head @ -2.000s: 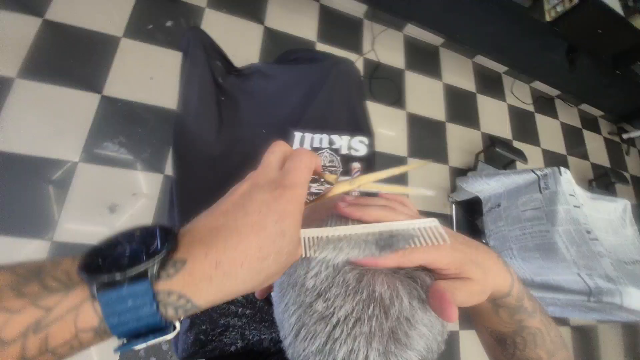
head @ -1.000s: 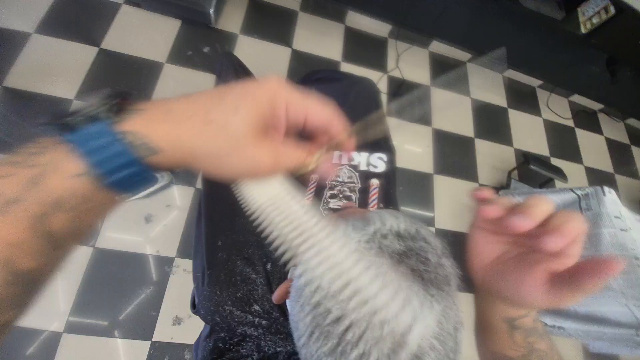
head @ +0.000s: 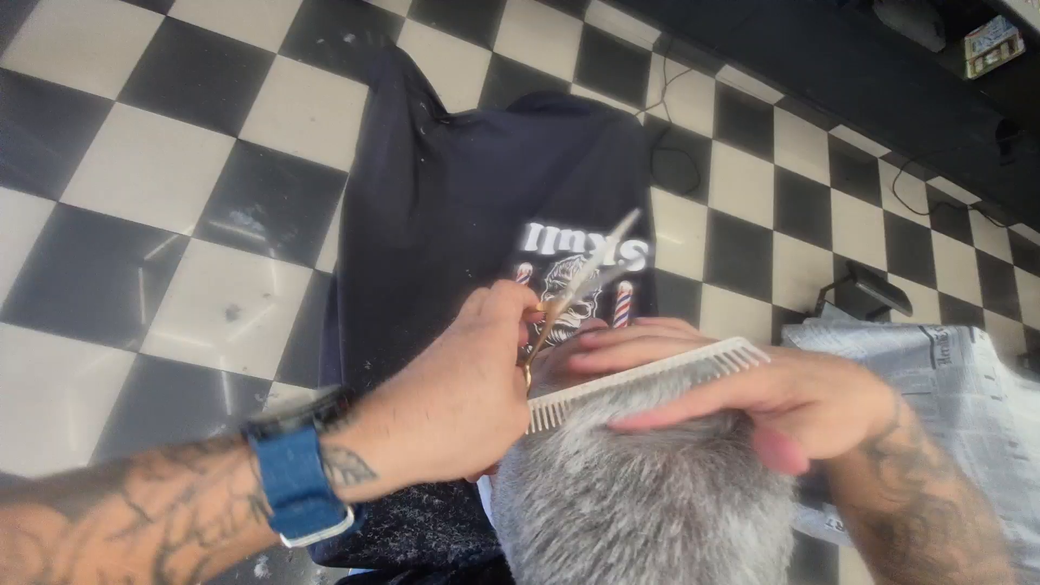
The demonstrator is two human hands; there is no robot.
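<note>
A seated person's short grey hair (head: pixel 642 496) fills the lower middle, above a black barber cape (head: pixel 487 187) with a printed skull. My left hand (head: pixel 455 390), with a blue-strapped watch (head: pixel 296 471) at the wrist, holds gold-handled hair scissors (head: pixel 578 288), blades pointing up and right and blurred. The same hand has the end of a white comb (head: pixel 642 378), which lies across the front of the hair, teeth toward the head. My right hand (head: pixel 780 398) rests at the front of the head, fingers spread on both sides of the comb; whether hair is between them is not clear.
A newspaper-print cloth (head: pixel 934 406) covers something at the right, beside a black footrest-like part (head: pixel 869 288). Black cables (head: pixel 674 154) lie on the checkered floor (head: pixel 154 154). A dark cabinet or counter (head: pixel 812 57) runs along the upper right. Hair clippings dust the cape's lower part.
One second ago the comb was moving over the hair and my right hand was lifted off the head at the right. Now my right hand is back on the head by the comb.
</note>
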